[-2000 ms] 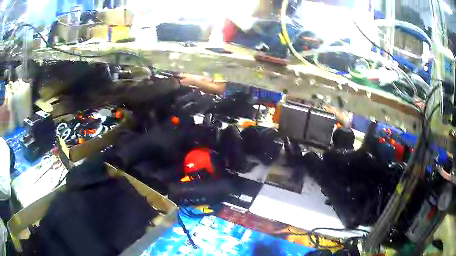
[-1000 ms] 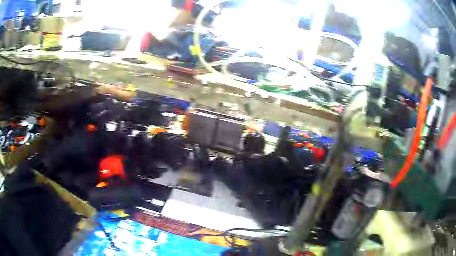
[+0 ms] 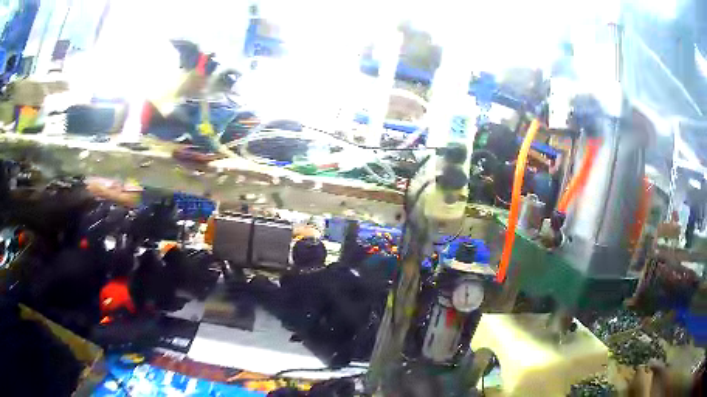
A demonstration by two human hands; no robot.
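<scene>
Neither of my hands is in view. Dark, blurred black parts (image 3: 329,306) lie heaped across the bench in front of me. A red-orange rounded part (image 3: 116,299) sits among them at the left. A white sheet (image 3: 256,345) lies mid-bench, with a blue mat (image 3: 155,380) at the near edge. Part of the open carton (image 3: 70,341) with dark contents shows at the lower left, cut off by the picture's edge. A grey-black twin box (image 3: 252,240) stands at the back of the bench.
A worn, loaded shelf (image 3: 310,186) crosses above the bench. Right of the post (image 3: 399,302) are a gauge (image 3: 467,295), an orange hose (image 3: 518,201), a silver press cylinder (image 3: 612,194) on a green frame (image 3: 566,271), and a cream block (image 3: 535,353). Small dark-green clumps (image 3: 632,341) lie at far right.
The view has swung right, so the bench items have shifted left. The carton is now mostly out of the picture, and the press and gauge have come into view.
</scene>
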